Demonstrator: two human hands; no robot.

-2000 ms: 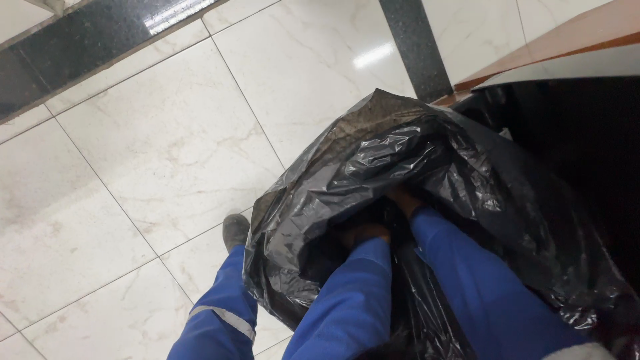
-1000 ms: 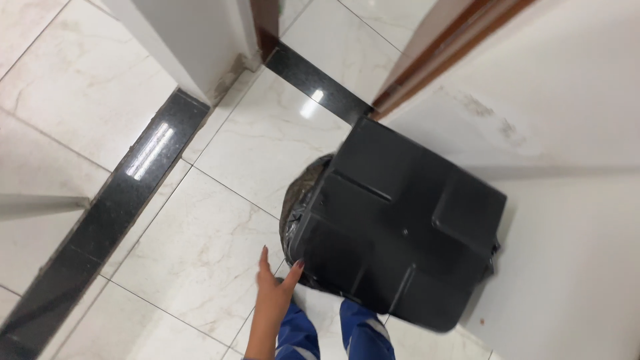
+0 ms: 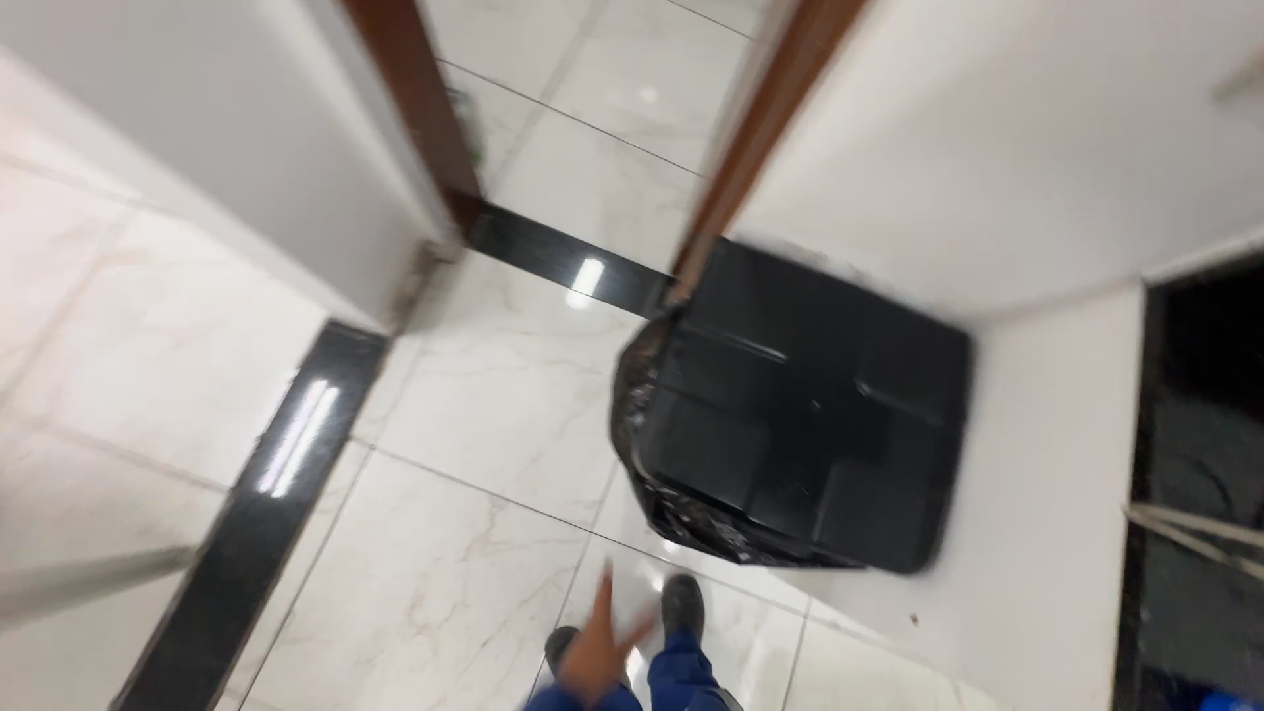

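My left hand (image 3: 595, 647), blurred, is low in the head view above my shoes, fingers apart and holding nothing. My right hand is out of view. Ahead and to the right of my left hand stands a black plastic bin, its square lid (image 3: 815, 405) on top. A black plastic bag (image 3: 691, 518) shows below the lid along its left and near edges. The hand and the bin are apart.
A brown door frame (image 3: 760, 148) and a dark stone threshold (image 3: 573, 262) lie beyond the bin. A white wall (image 3: 938, 148) is at the right; a white partition (image 3: 247, 128) and dark floor strip (image 3: 267, 513) are at the left.
Two seconds ago both hands were inside the open black bag. One second ago the lid was on the bin, with my left hand by its edge. That hand is now away from it. The view has swung.
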